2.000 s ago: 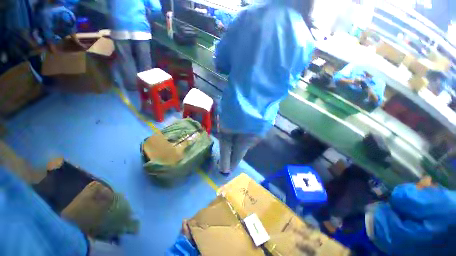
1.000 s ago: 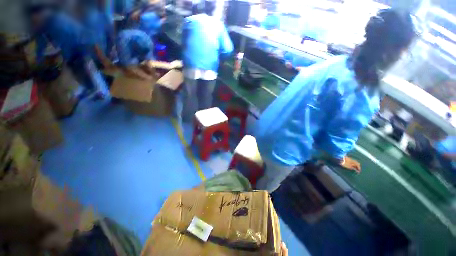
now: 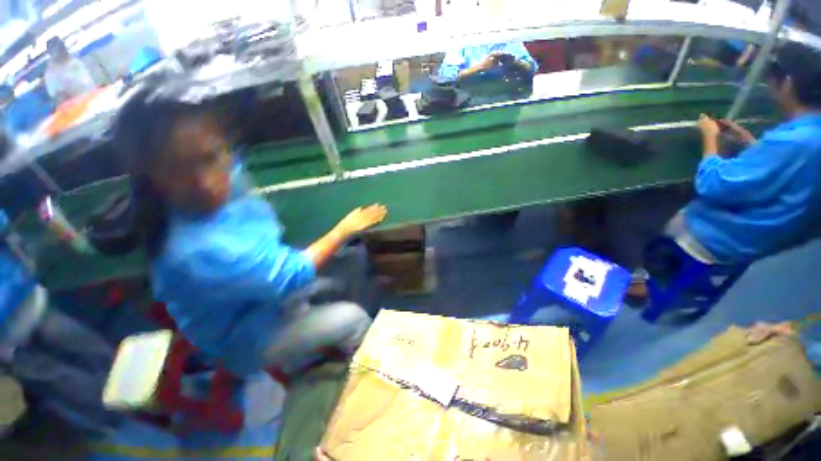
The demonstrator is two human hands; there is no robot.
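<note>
A closed brown cardboard carton [image 3: 468, 360] with handwriting, dark tape and a small white label is at the bottom centre, close in front of me. Only a sliver of my left hand [image 3: 321, 454] shows at its lower left edge. A thin sliver of my right hand [image 3: 587, 434] shows along its right edge. Both hands are on the carton's sides; the rest of them is hidden or cut off by the picture's edge.
A seated person in a blue smock [image 3: 225, 279] is at left, one hand on the green conveyor belt [image 3: 450, 189]. Another person [image 3: 756, 189] sits at right. A blue stool [image 3: 576, 284], a stool with a pale top [image 3: 138, 369] and another brown carton [image 3: 702, 396] stand nearby.
The view has swung right towards the conveyor, and the carton has stayed in front of me. The nearby person has turned this way. The blue stool is back in view, with another carton at lower right.
</note>
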